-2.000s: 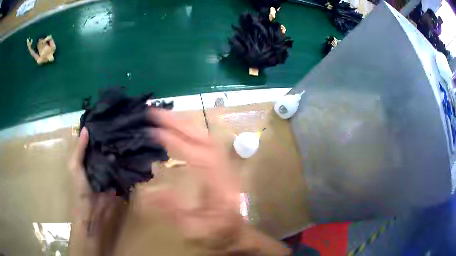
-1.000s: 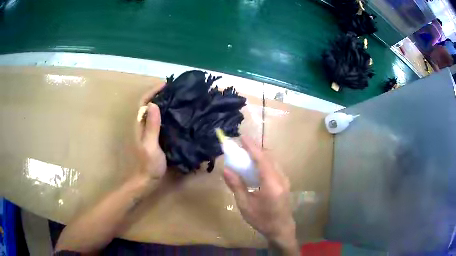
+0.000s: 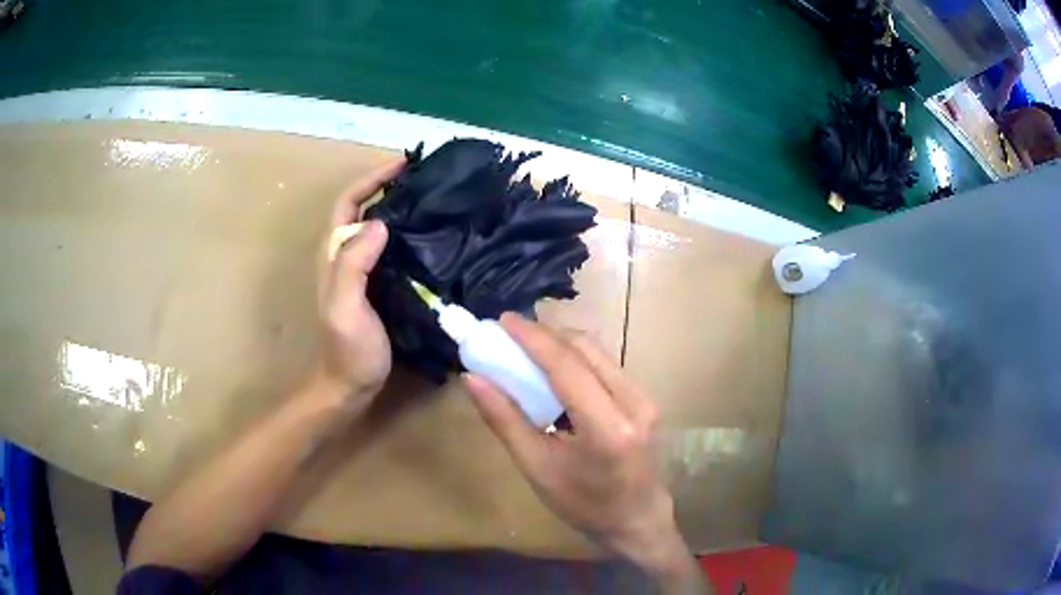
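Note:
A figure assembly with a black ragged mass (image 3: 483, 227) is held over the tan bench. My left hand (image 3: 355, 296) grips it from its left side, with a bit of pale figure showing between the fingers. My right hand (image 3: 582, 436) holds a white glue bottle (image 3: 506, 370) tilted up to the left. Its yellowish nozzle tip is at the black pieces, near the mass's lower left. Whether glue is coming out cannot be seen.
A second glue bottle (image 3: 805, 269) lies against the grey metal panel (image 3: 919, 395) at right. Black figure assemblies (image 3: 867, 149) lie on the green belt (image 3: 465, 58) beyond the bench edge. A blue tray (image 3: 16, 511) is at lower left, a red stool (image 3: 750, 572) at lower right. A person shows at upper right.
My right hand has picked up the glue bottle from the bench. Since a second ago, its nozzle has moved left across the black mass. The view has shifted right.

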